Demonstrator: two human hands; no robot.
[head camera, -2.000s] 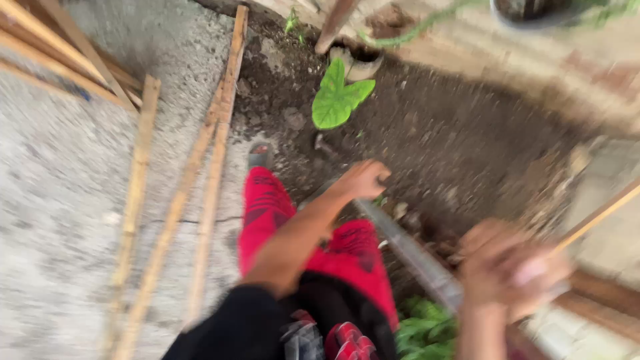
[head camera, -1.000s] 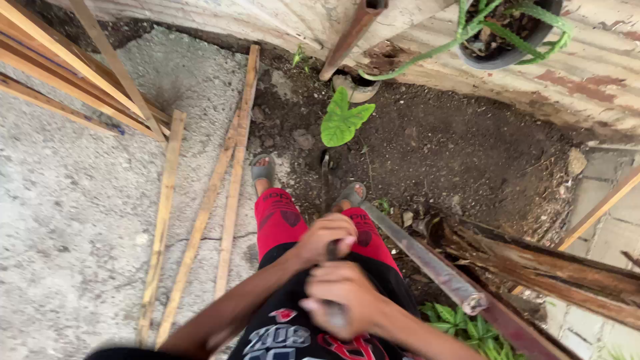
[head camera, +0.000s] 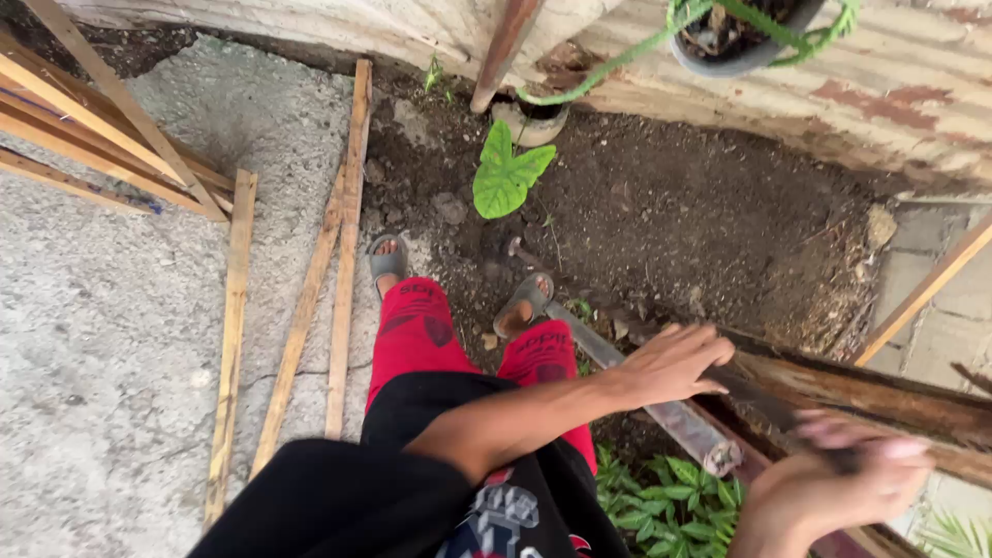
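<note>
A long dark bar (head camera: 763, 401) slants down to the right, blurred in part. My left hand (head camera: 674, 363) is loosely around it, its thumb below and its fingers above. Farther right, near the bar's upper end, my right hand (head camera: 849, 469) is closed on it and blurred by motion. A rounded metal end (head camera: 514, 246) rests at the disturbed soil (head camera: 496, 267) between my feet and the green heart-shaped leaf (head camera: 508, 174); it seems to belong to the same bar, partly lost against the soil. Beneath my left forearm lies a grey metal pipe (head camera: 674, 418).
Wooden strips (head camera: 232, 333) lie on the concrete (head camera: 116, 341) at left, beside stacked lumber (head camera: 85, 132). A corrugated wall (head camera: 775, 108), a rusty post (head camera: 508, 50) and a hanging pot (head camera: 728, 62) border the soil. Weathered boards (head camera: 837, 380) and leafy plants (head camera: 674, 496) are at lower right.
Both hands have moved right from in front of my body, and the bar now leans that way. They are farther apart along it than a second ago.
</note>
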